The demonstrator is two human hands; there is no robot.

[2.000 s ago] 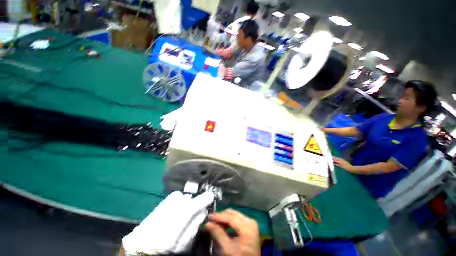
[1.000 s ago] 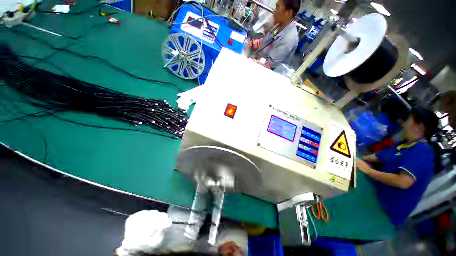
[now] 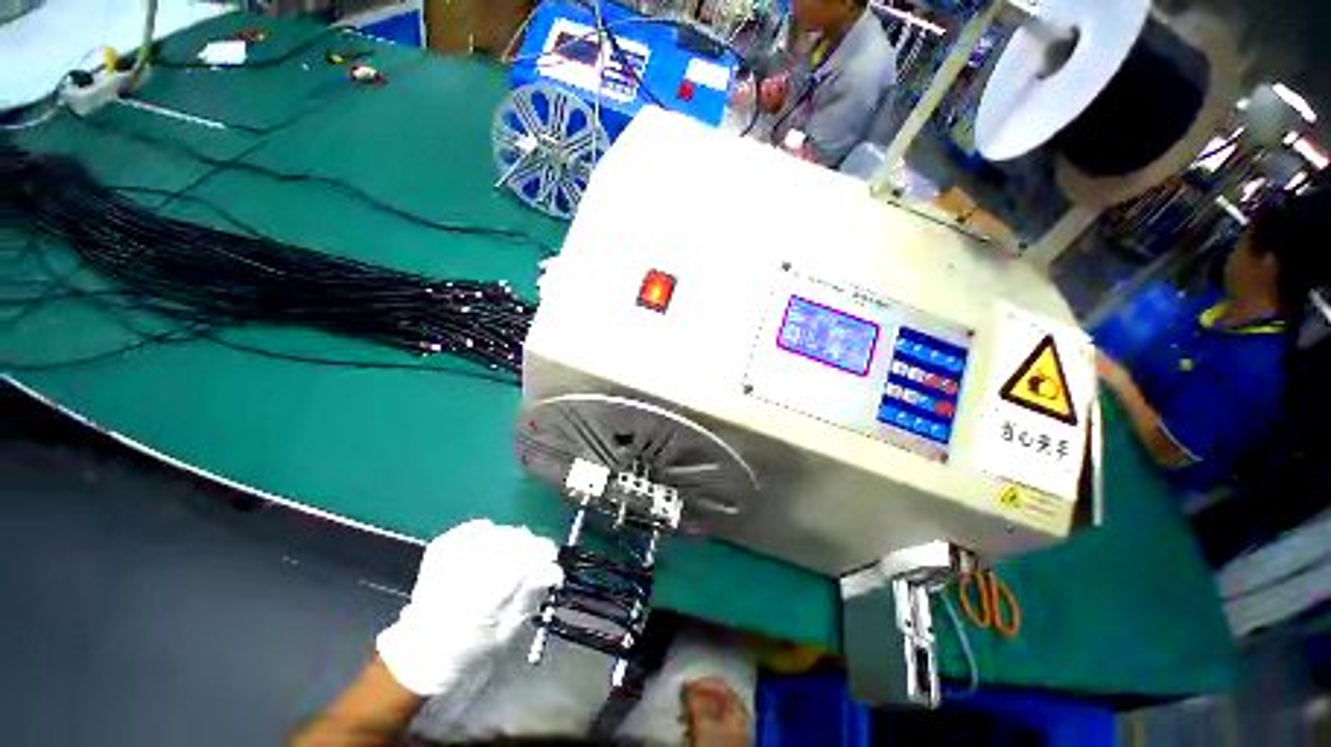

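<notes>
A black cable coil is wound around the two silver winding rods, which stick out from the clamp block on the grey spoked disc. My left hand, in a white glove, is at the coil's left side with its fingertips against or right beside it. Whether they grip the coil is hidden. My right hand is bare, small and cut off by the bottom edge, right of the rod ends. Its fingers are unclear. The cream winding machine has a lit red switch and screen.
Loose black cables lie on the green bench at left. The tying head and orange scissors are at front right, above a blue bin. A blue winding machine, wire spool and two people are behind.
The disc and rods, blurred by spinning a second ago, are now sharp, and a coil shows on them. My left hand has moved up and right to the coil. My right hand remains low.
</notes>
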